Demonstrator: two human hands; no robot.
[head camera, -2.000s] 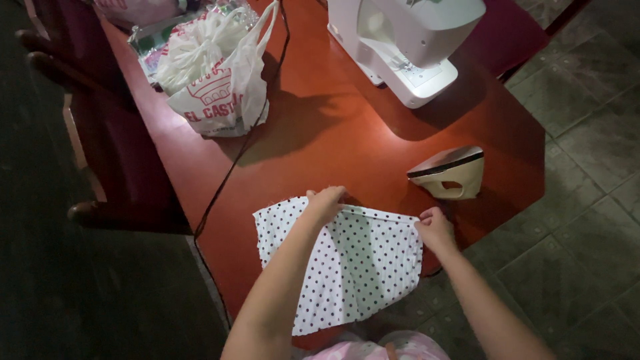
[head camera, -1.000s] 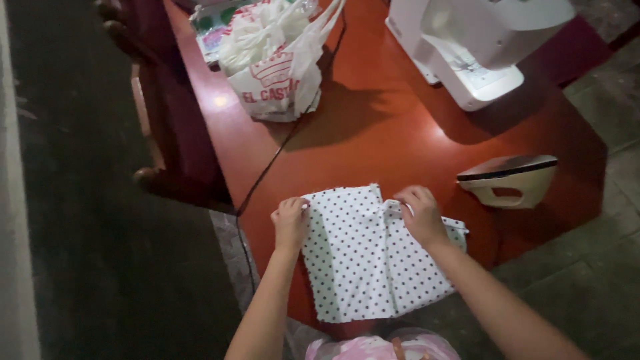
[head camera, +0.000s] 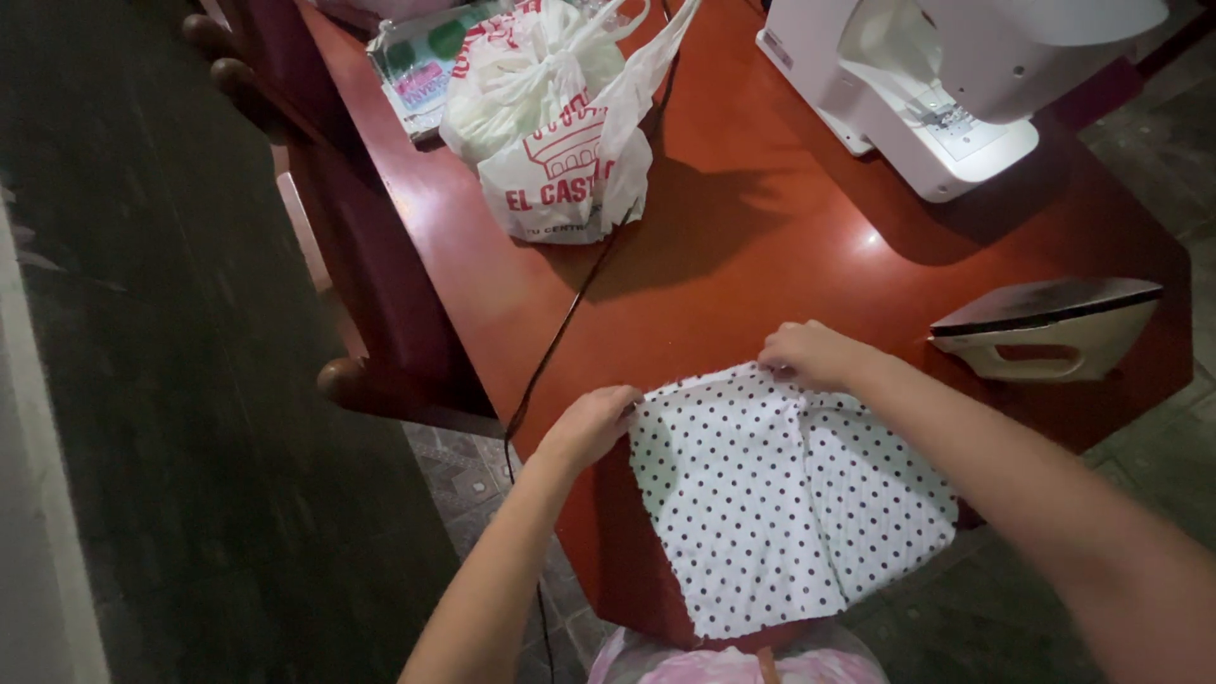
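A white cotton-like cloth with black polka dots (head camera: 741, 503) lies on the red-brown table near its front edge, with a crease or seam running down it right of the middle. My left hand (head camera: 594, 423) pinches its upper left corner. Farther right along the same top edge, which looks folded over in a narrow strip, my right hand (head camera: 807, 356) grips the fabric between thumb and fingers. The fingertips of both hands are partly hidden. To the right, a clothes iron (head camera: 1045, 332) rests on the table, its dark soleplate side facing away from me.
A white sewing machine (head camera: 912, 85) stands at the back right. Knotted plastic bags (head camera: 560, 142) sit at the back left beside a printed packet (head camera: 418, 76). A dark cord (head camera: 570, 309) crosses the table and hangs off its left edge (head camera: 456, 323), near a wooden chair (head camera: 351, 247).
The view has shifted. Two seconds ago my hands were at other spots on the top edge; since one second ago, that edge has been folded over in a narrow strip between them.
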